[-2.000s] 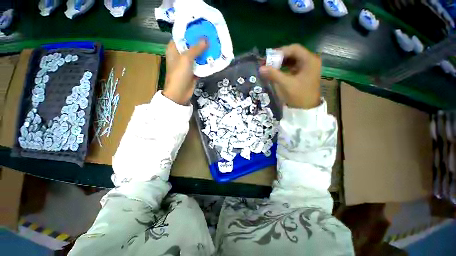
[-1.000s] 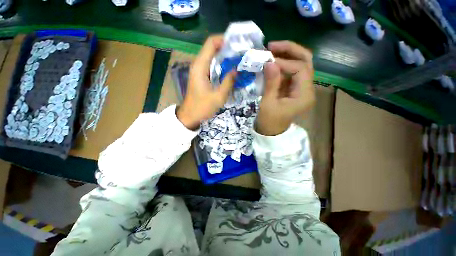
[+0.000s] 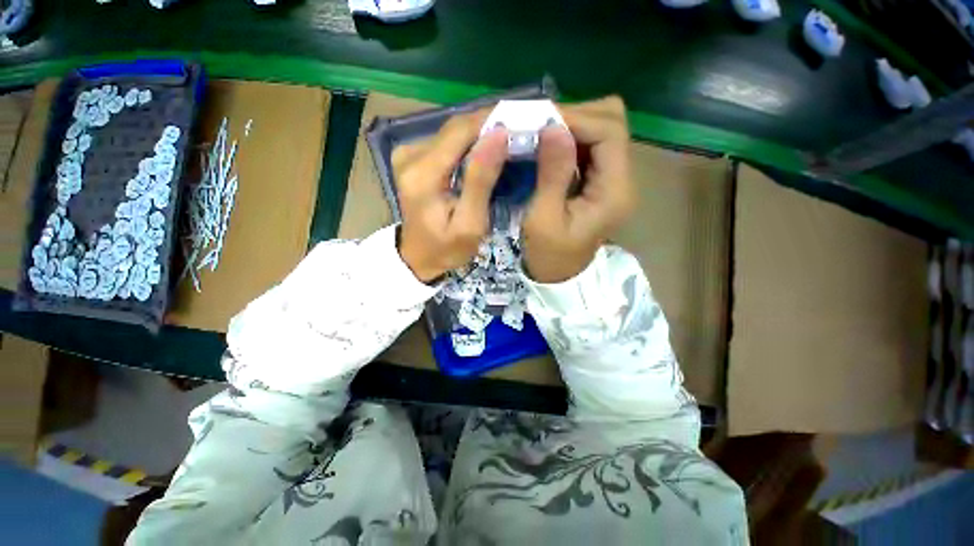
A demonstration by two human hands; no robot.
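Observation:
A white housing (image 3: 523,115) is held up above the centre tray, its narrow end showing between my hands. My left hand (image 3: 446,197) grips its left side and my right hand (image 3: 582,187) grips its right side, both thumbs pressing on the end face. The small white insert cannot be told apart from the housing. The housing's blue part is mostly hidden by the fingers. The centre tray (image 3: 459,357), dark grey with a blue near end, lies below with heaped small white parts (image 3: 481,293), partly covered by my hands.
The left bin (image 3: 184,73) holds pale round discs (image 3: 139,240). Thin white rods (image 3: 214,203) lie on cardboard (image 3: 280,192) beside it. A green conveyor (image 3: 256,43) runs across the back with spaced housings (image 3: 823,34). More cardboard (image 3: 828,309) lies right, with stacked trays (image 3: 948,331) at the far right.
The housing has turned so its narrow end faces me, and my right hand has come from holding the insert to gripping the housing with my left. The conveyor housings have shifted.

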